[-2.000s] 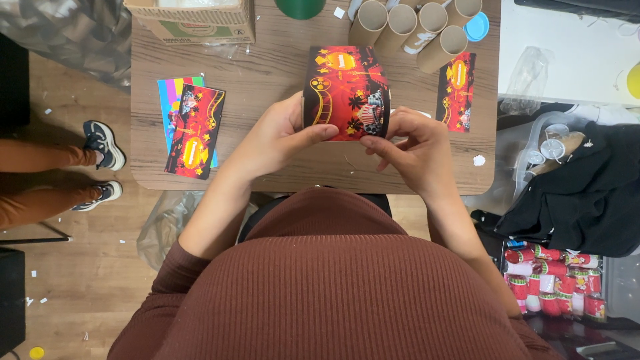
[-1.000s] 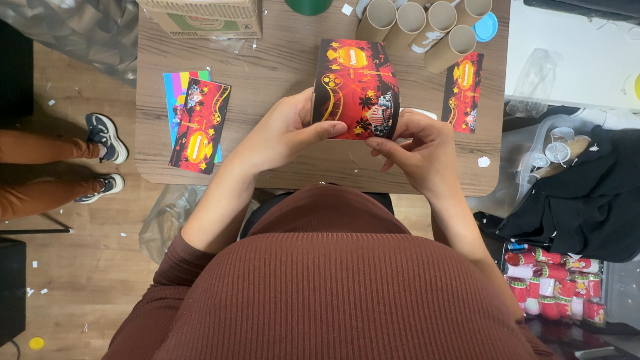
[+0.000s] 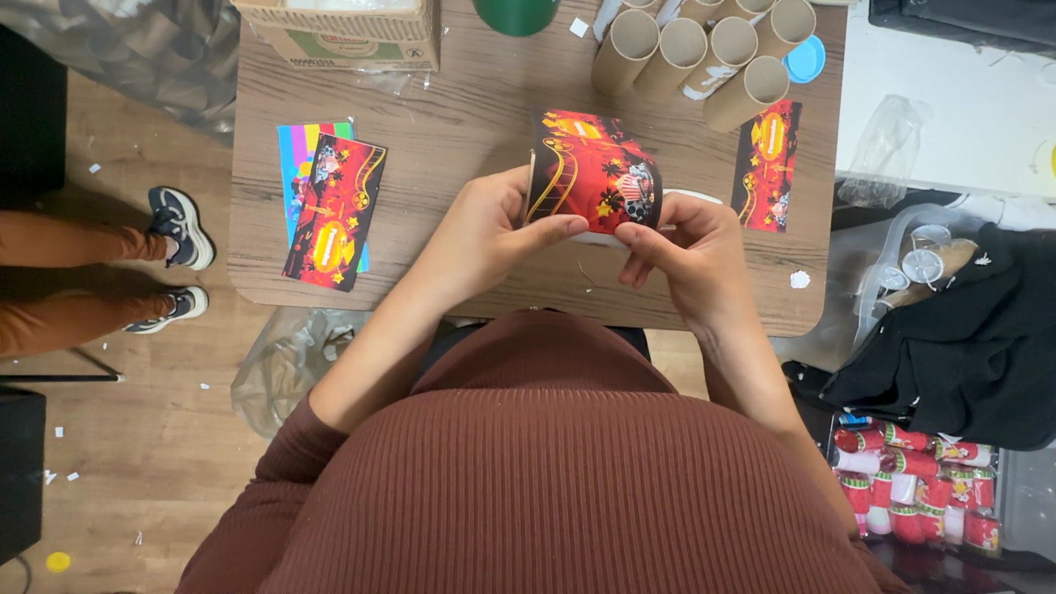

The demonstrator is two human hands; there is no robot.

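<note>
A red and black printed card [image 3: 590, 173] with a film-strip and popcorn pattern is curved over, held above the table near its front edge. My left hand [image 3: 499, 227] grips its left side, the thumb lying on the lower edge. My right hand [image 3: 693, 243] pinches the lower right corner between thumb and fingers. A white edge shows beneath the card by my right fingers; what it belongs to is mostly hidden. Another such card [image 3: 334, 214] lies on a rainbow-striped card [image 3: 295, 148] at the left. One more printed card [image 3: 770, 165] rests at the right, partly behind a tube.
Several cardboard tubes [image 3: 681, 49] stand at the back right beside a blue lid [image 3: 804, 59]. A cardboard box [image 3: 355, 41] and a green container [image 3: 516, 12] are at the back. Right of the table are a black cloth [image 3: 957, 346] and a bin of wrapped red items [image 3: 916, 478]. A person's legs [image 3: 74, 247] show at left.
</note>
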